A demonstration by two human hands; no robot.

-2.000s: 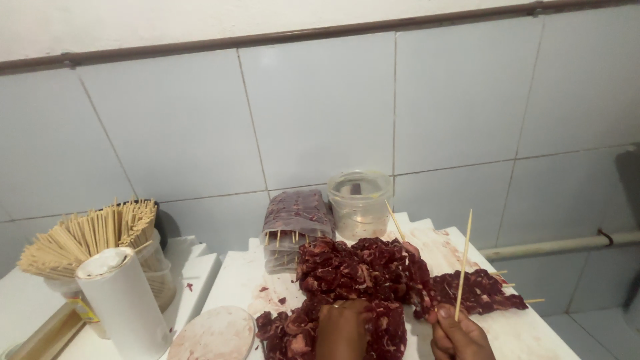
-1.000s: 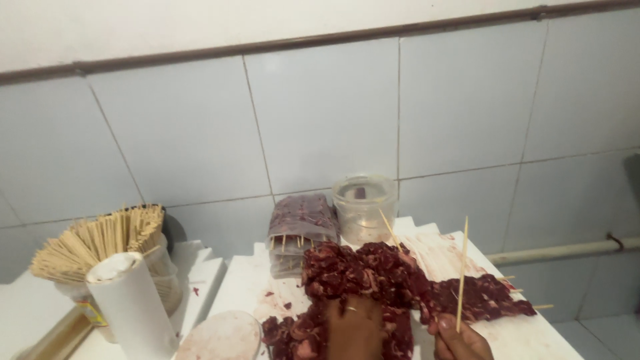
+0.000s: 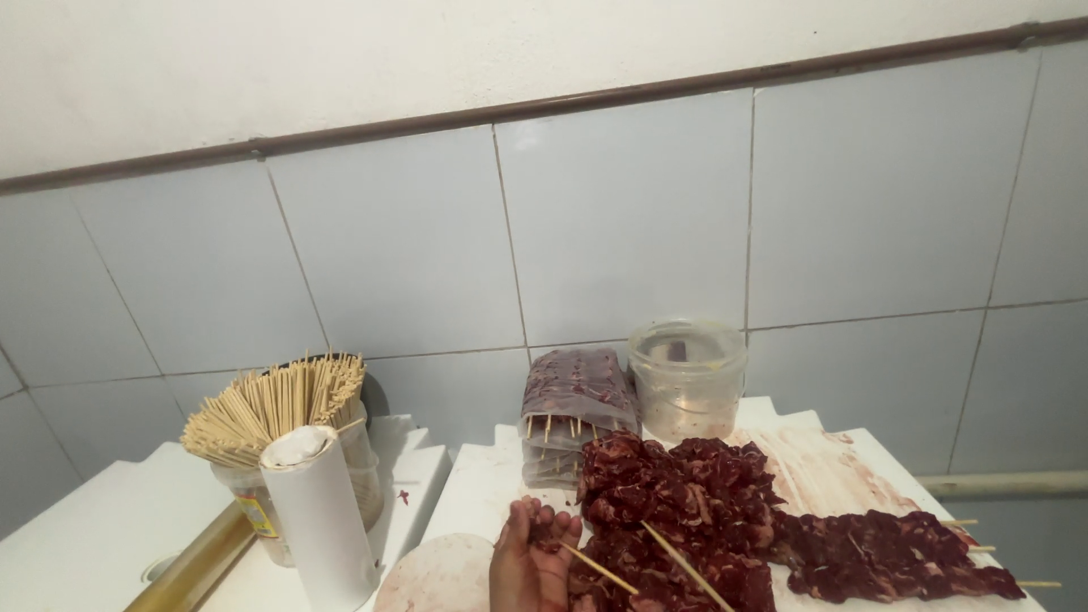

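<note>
My left hand (image 3: 531,561) is palm up at the bottom centre, its curled fingers holding a small piece of raw red meat (image 3: 544,534). A bamboo skewer (image 3: 599,569) slants from that piece down to the right. Right beside the hand lies a large heap of raw meat pieces (image 3: 680,501). Another bamboo skewer (image 3: 684,563) crosses the heap's front and runs out of the bottom edge; what holds its lower end is hidden. My right hand is out of view. Skewered meat (image 3: 892,552) lies flat at the right, with several stick ends showing.
Bagged meat skewers (image 3: 574,382) are stacked by the wall, beside a clear plastic tub (image 3: 688,382). Tubs of bamboo skewers (image 3: 280,399), a white roll (image 3: 319,518) and a yellowish tube (image 3: 191,561) stand or lie left. A round whitish board (image 3: 438,574) is near my left hand.
My left hand has moved from the meat heap to its left side and turned palm up. My right hand, which held an upright skewer beside the heap, has left the view.
</note>
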